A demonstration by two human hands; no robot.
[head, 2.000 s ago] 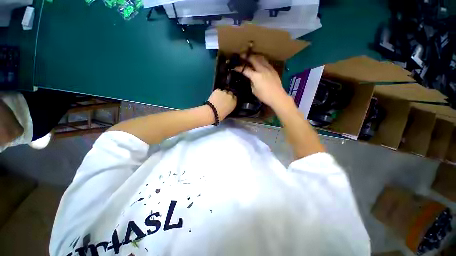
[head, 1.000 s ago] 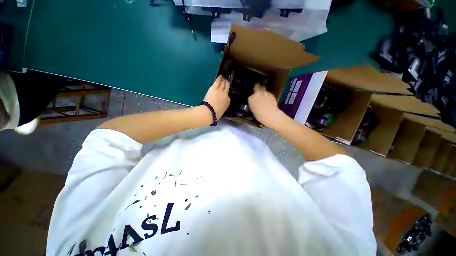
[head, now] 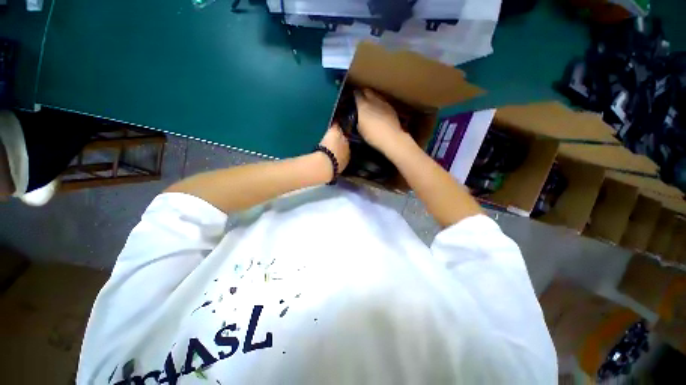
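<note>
An open retail box (head: 412,77) stands at the bench's front edge, its brown flap up at the back. My right hand (head: 378,120) reaches into its left part, at a black coiled cable (head: 348,114). My left hand (head: 338,147) is at the box's left front corner, against the lower end of the same cable. The fingers of both hands are partly hidden by the box and the dark contents, so the left hand's hold is unclear. Dark items lie in the shaded box below my right wrist.
A row of open retail boxes (head: 519,177) with dark contents runs off to the right. Black accessories (head: 639,98) are heaped at the right. White sheets (head: 459,37) with black pieces lie behind the box. A coworker's arm and white glove (head: 39,194) show at the left edge, near a wooden stool (head: 113,162).
My right hand has moved from the box's right side to its left part, at the black cable. My left hand has dropped slightly along the box's left side.
</note>
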